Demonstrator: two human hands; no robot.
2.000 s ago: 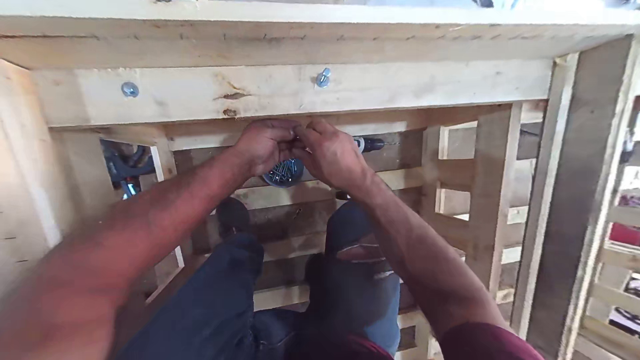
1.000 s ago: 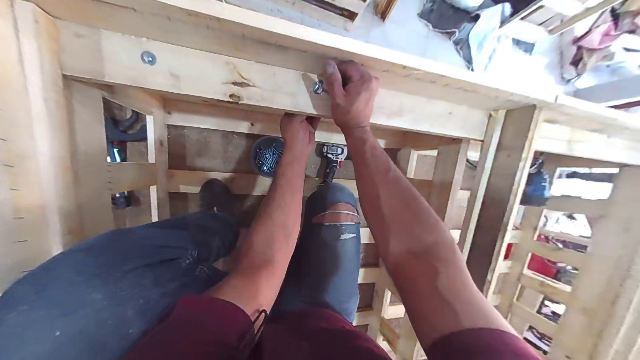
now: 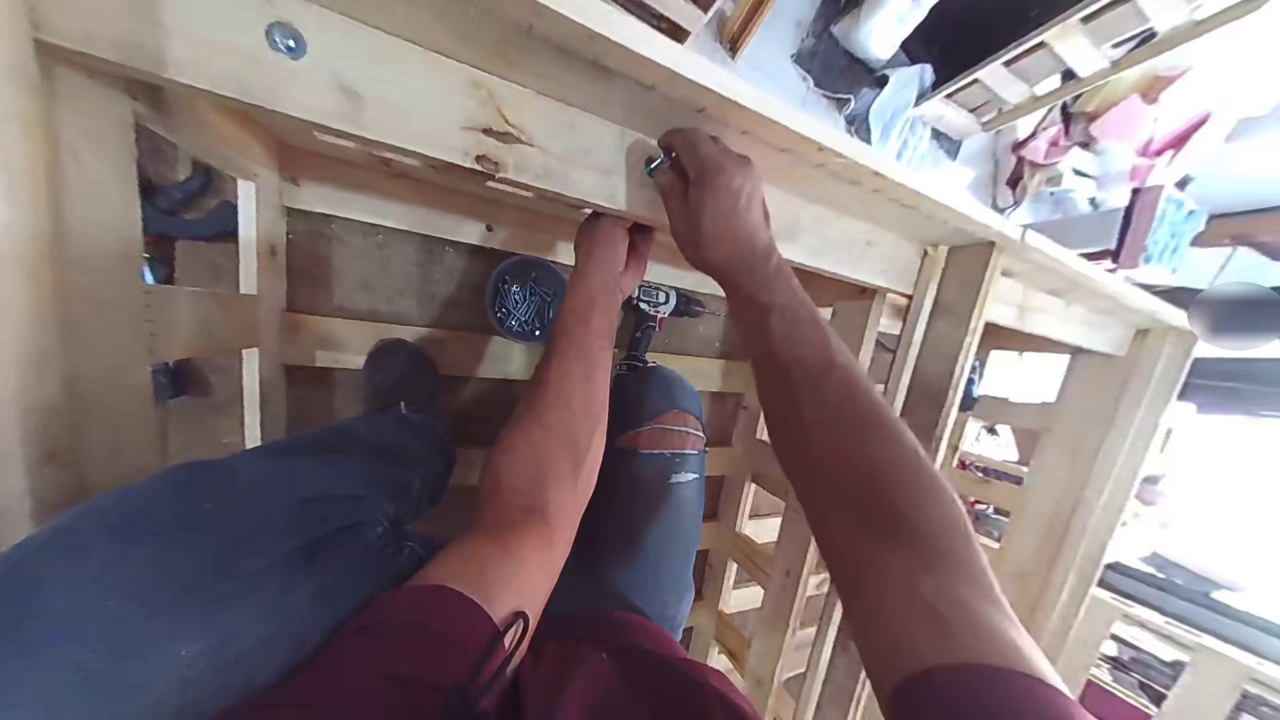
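Note:
My right hand (image 3: pixel 715 200) grips a metal bolt (image 3: pixel 657 164) between thumb and fingers, where it sits in the face of a pale wooden beam (image 3: pixel 400 105). Below it, my left hand (image 3: pixel 610 250) reaches up under the same beam; its fingertips are hidden behind the wood, so what they touch does not show. Another bolt head with a washer (image 3: pixel 286 40) sits in the beam at the upper left. A round tub of bolts or screws (image 3: pixel 525 300) lies left of my left forearm. A cordless drill (image 3: pixel 655 305) stands just right of that forearm.
Wooden slats (image 3: pixel 410 345) run across beneath the beam, with my legs among them. Upright boards (image 3: pixel 965 340) rise at the right. Past the long top board (image 3: pixel 860 165) lie cloths, slatted wood and other clutter. A dark shoe (image 3: pixel 400 375) rests near the tub.
My hands, together below the beam two seconds ago, are now apart: the right is up at the bolt, the left under the beam. The view has shifted.

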